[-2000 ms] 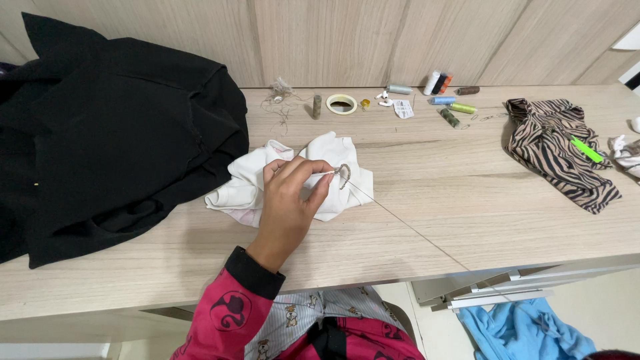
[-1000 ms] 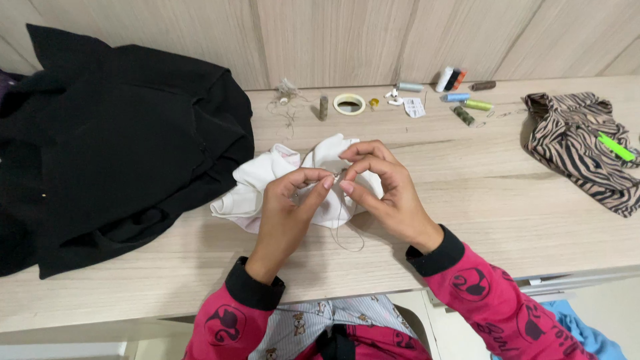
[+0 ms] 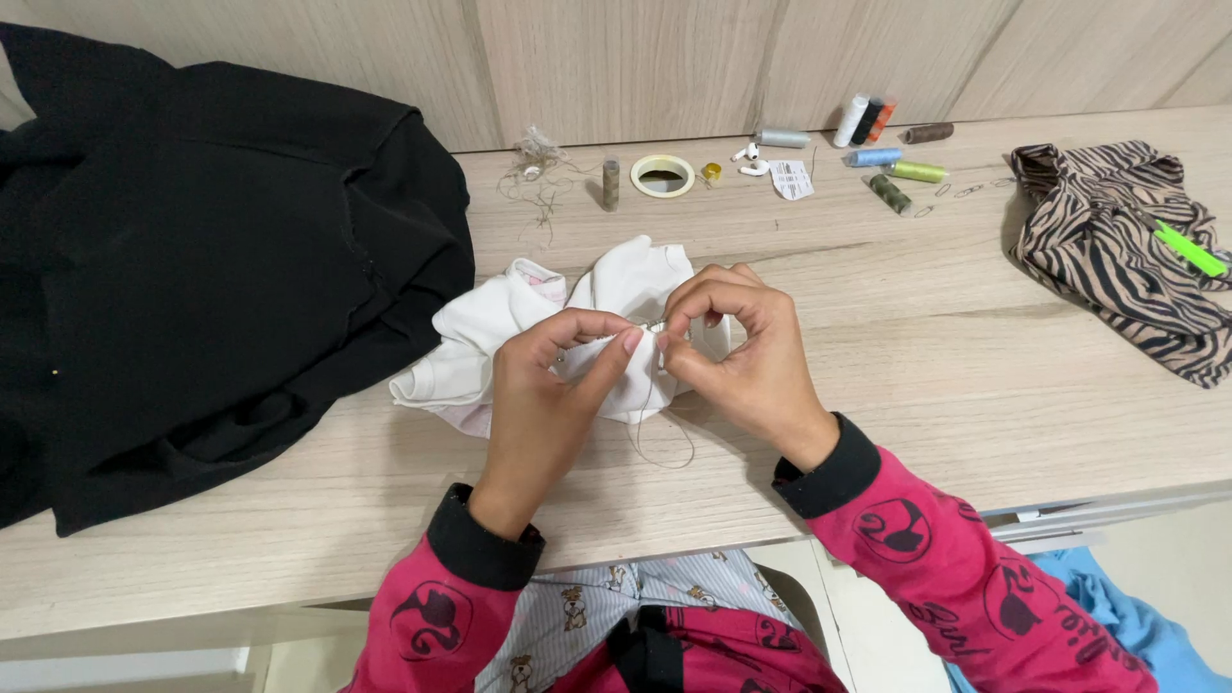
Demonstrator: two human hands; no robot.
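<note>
A white cloth garment (image 3: 500,318) with pink patches lies bunched on the wooden table. My left hand (image 3: 568,385) pinches its raised edge between thumb and index finger. My right hand (image 3: 736,337) is close beside it, thumb and fingertips closed at the same edge, where grey-brown stitching shows. A thin thread (image 3: 664,464) loops down from the fingertips onto the table. No needle can be made out; whether my right fingers grip cloth, thread or a needle is hidden.
Black cloth (image 3: 221,269) covers the left side. Behind are tangled thread (image 3: 539,178), a tape roll (image 3: 663,176), white earbuds (image 3: 756,167), thread spools (image 3: 874,157) and safety pins (image 3: 967,191). Zebra-print fabric (image 3: 1107,241) with a green-handled tool (image 3: 1189,248) lies right.
Two seconds ago only my left hand was in view, with the thread stretched off to the right. My right hand has come in beside it, and the thread now hangs in a slack loop.
</note>
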